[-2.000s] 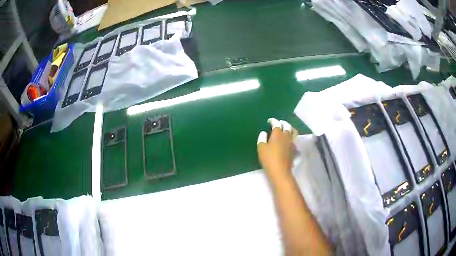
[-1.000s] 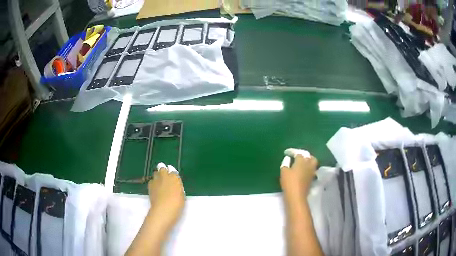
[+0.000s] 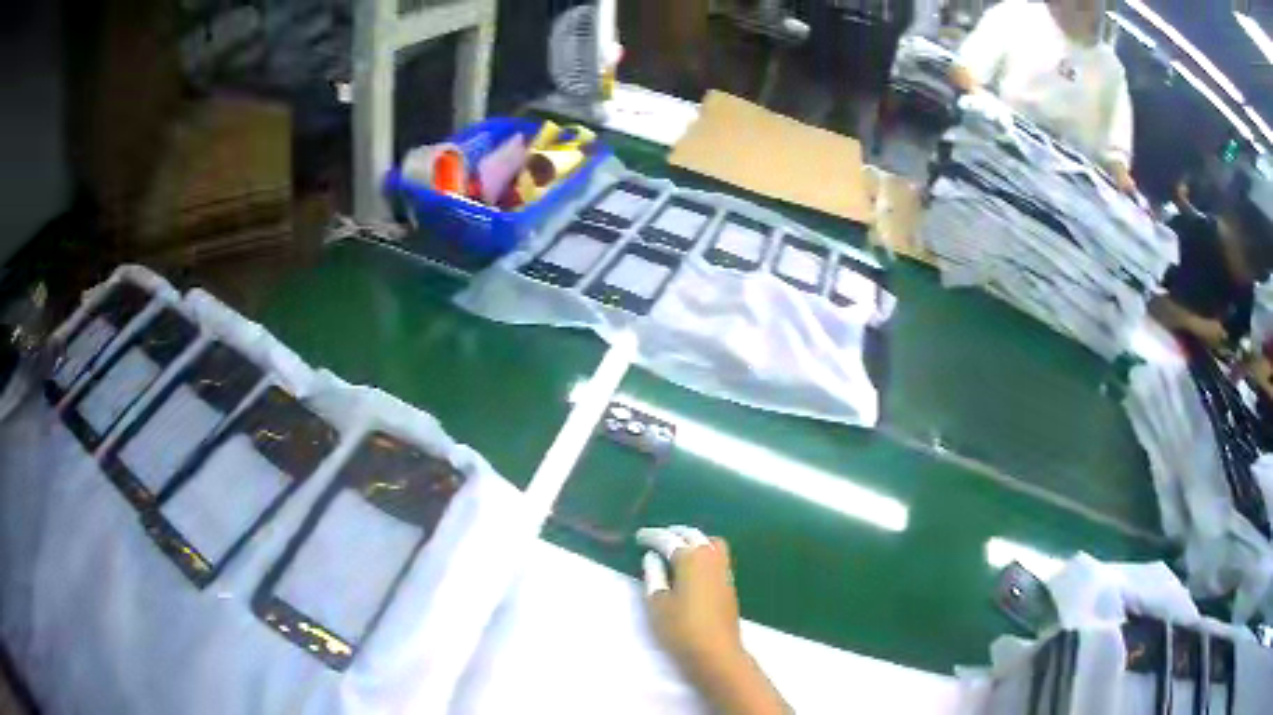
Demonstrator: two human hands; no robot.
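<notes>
A phone middle frame [image 3: 646, 428] lies on the green mat beside the white strip [image 3: 584, 419], its camera holes at the far end. My right hand [image 3: 694, 603], with white finger cots, is at the frame's near right corner. Its fingers are bent; whether they grip the frame I cannot tell. My left hand is not in view. More black frames [image 3: 291, 437] with gold marks lie on the white liner [image 3: 84, 559] at the left. A dark part with round holes [image 3: 1025, 596] shows at the edge of the right liner.
A far liner [image 3: 782, 349] holds several frames. Behind it stand a blue basket [image 3: 482, 224] with tape rolls and a cardboard sheet [image 3: 771, 151]. A thick sheet pile [image 3: 1040, 231] is at the far right, with a person in white [image 3: 1054, 70] behind and another in dark clothing [image 3: 1212, 252].
The view has swung left, bringing more of the left liner in. One frame now lies by the strip where two lay. My left hand has left the picture; my right hand has moved to the frame.
</notes>
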